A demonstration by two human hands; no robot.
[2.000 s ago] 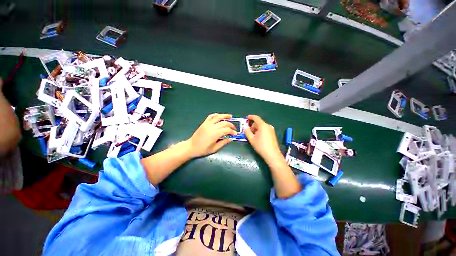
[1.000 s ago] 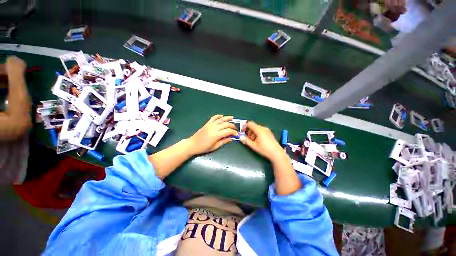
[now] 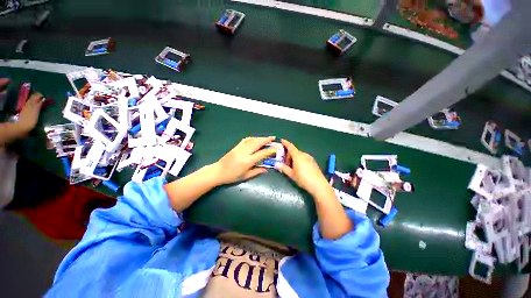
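Note:
A small white frame unit (image 3: 273, 156) with a blue part along its near edge is between my two hands, in front of my chest at the bench. My left hand (image 3: 244, 160) grips its left side, and its fingers cover much of the frame. My right hand (image 3: 300, 166) grips its right side with thumb and fingers. A small working group of white frames (image 3: 374, 187) with reddish parts lies to the right of my right hand. Loose blue cells (image 3: 388, 216) lie around it. Fine parts inside the held frame are too small to tell.
A large tangled unit pile (image 3: 125, 128) lies at left, and a white frame stack (image 3: 499, 209) at far right. Beyond the pale rail (image 3: 256, 107), single units (image 3: 336, 88) lie on the green conveyor. A grey post (image 3: 454, 73) slants overhead. Another person's hand (image 3: 29, 113) is at far left.
The view has shifted slightly. Units on the belt have moved to the right. Both hands stay on the held frame, with small changes of finger position. The other person's hand at left has moved.

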